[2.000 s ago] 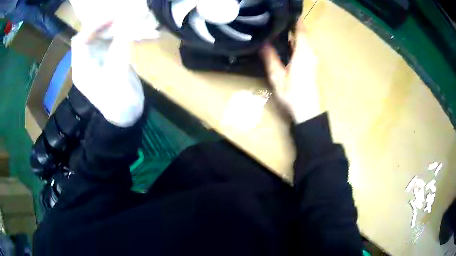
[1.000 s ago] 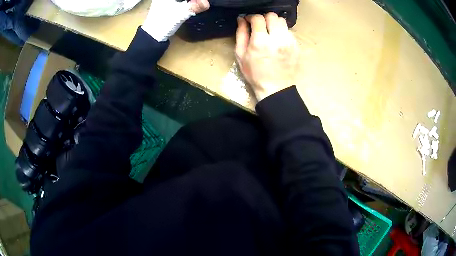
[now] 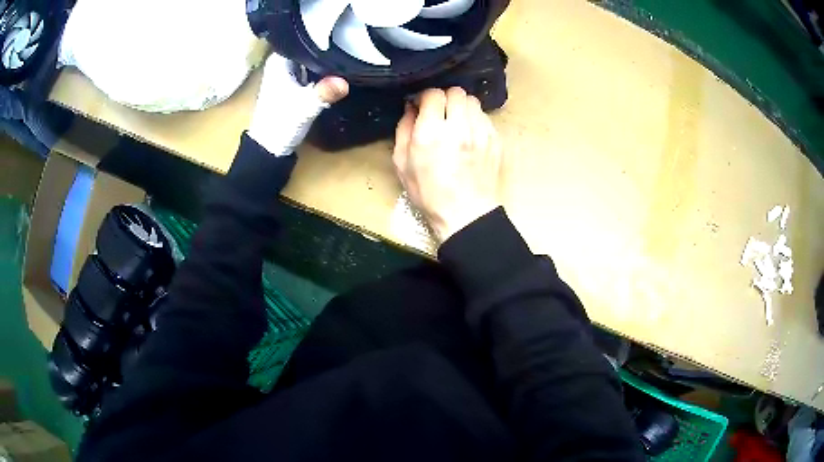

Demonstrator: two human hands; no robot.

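A black desk fan unit stands on the bench at the top centre, its round head (image 3: 434, 65) cut off by the picture's top edge, with white blades showing. Its black base (image 3: 357, 115) lies below the head, towards me. My left hand (image 3: 291, 101), in a white glove with the thumb tip bare, grips the left side of the fan by the base. My right hand (image 3: 449, 149), bare, has its fingertips bunched together on the front face of the base. What the fingertips hold, if anything, is hidden.
The tan bench (image 3: 614, 180) carries white pieces (image 3: 770, 262) at right and a whitish wrapped bundle (image 3: 163, 54) at left. Stacked black fan parts (image 3: 113, 298) and a cardboard box (image 3: 41, 244) are lower left. A green crate (image 3: 696, 424) is lower right. A green conveyor (image 3: 714, 63) runs beyond.
The fan head and blades show again, lower in view than one second ago, as the view has shifted. Two seconds ago my right hand was at the fan's right side; now it is on the base front.
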